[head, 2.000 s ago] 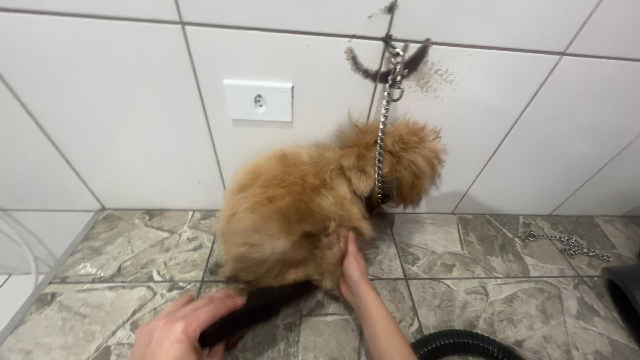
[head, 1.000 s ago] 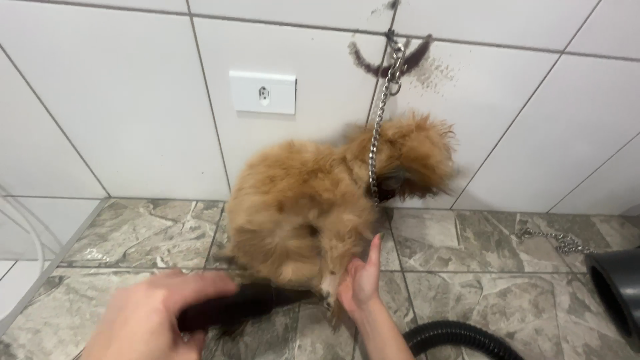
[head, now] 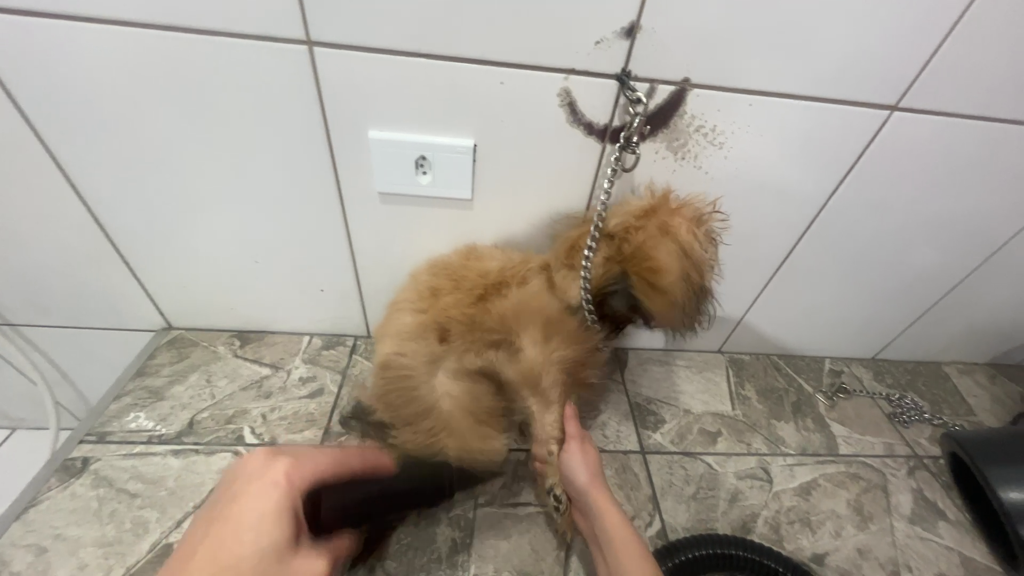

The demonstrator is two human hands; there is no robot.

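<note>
A small dog with golden-brown fur sits against the tiled wall, its head turned to the right. A metal chain leash runs from a wall fixing down to its neck. My left hand is closed around a blurred black nozzle, which points right at the dog's lower body. Blown fur is parted near the nozzle's tip. My right hand holds the dog's foreleg just above the paw, which hangs between hand and tiles.
A white power outlet is on the wall behind the dog. At the lower right lie a black corrugated hose and a wide black tube end. A loose metal chain rests on the stone-patterned tiled surface, near the wall.
The dog's foreleg now hangs straighter and lower in my right hand. My left hand with the nozzle has shifted about beside the dog's rear.
</note>
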